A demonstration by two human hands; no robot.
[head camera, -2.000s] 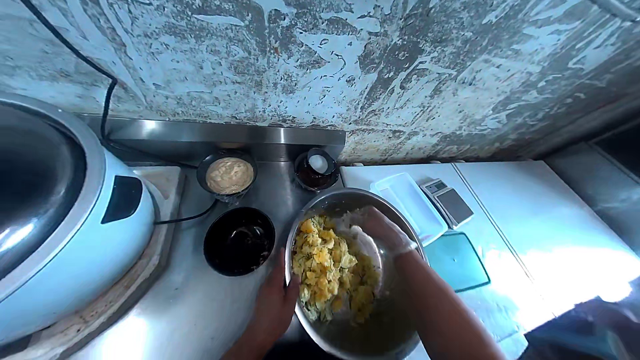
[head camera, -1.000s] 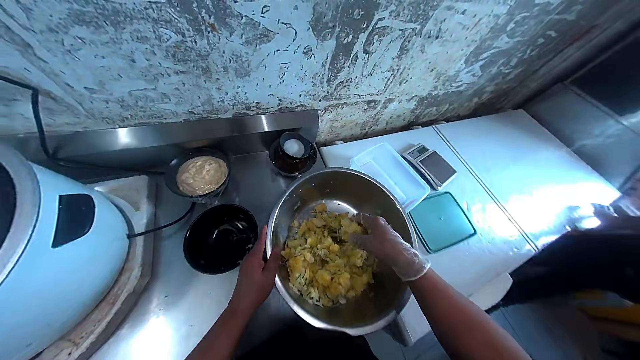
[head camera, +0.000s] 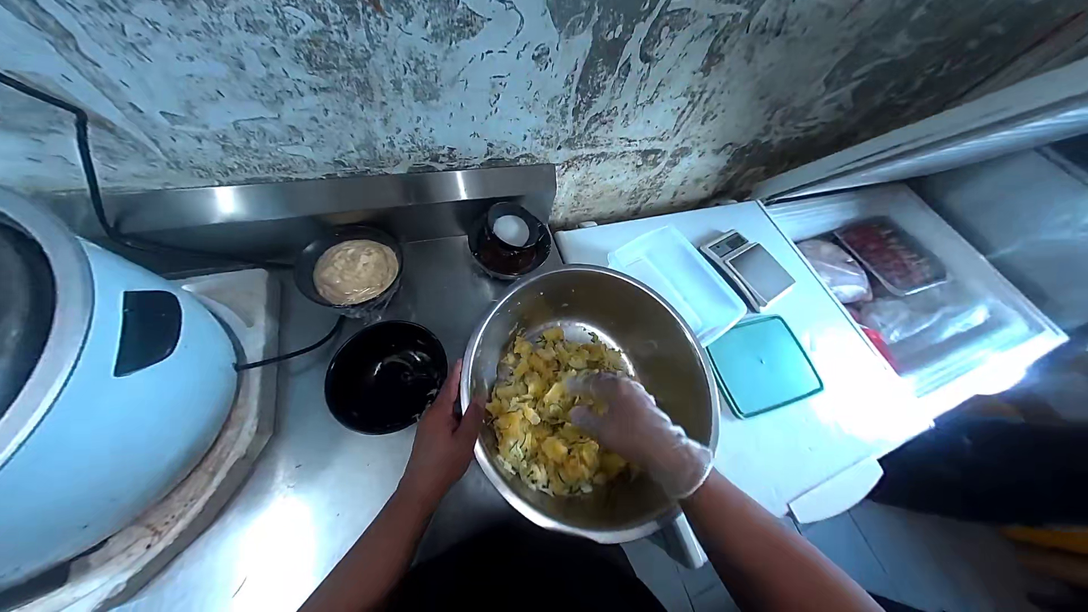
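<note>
A large steel bowl (head camera: 671,357) stands in front of me, holding a yellow chunky mixture with green shreds (head camera: 544,416). My left hand (head camera: 446,433) is bare and grips the bowl's left rim. Inside the bowl my right hand (head camera: 633,425), in a clear plastic glove, has its fingers in the mixture; whether they are closed on any of it cannot be told. A black bowl (head camera: 387,376), nearly empty, sits left of the steel bowl. Behind it is a dark bowl of creamy beige paste (head camera: 355,272). Another dark bowl (head camera: 510,246) with a small cup inside stands at the back.
A light blue appliance (head camera: 161,408) with a cord is at the left. On the white chest freezer at the right lie a white tray (head camera: 680,280), a kitchen scale (head camera: 748,269) and a green lid (head camera: 765,365). An open freezer compartment (head camera: 977,340) holds packaged food. A person stands at the right edge.
The freezer's right lid has been raised, showing packages inside. My gloved right hand has moved within the bowl, and my left hand stays at its rim.
</note>
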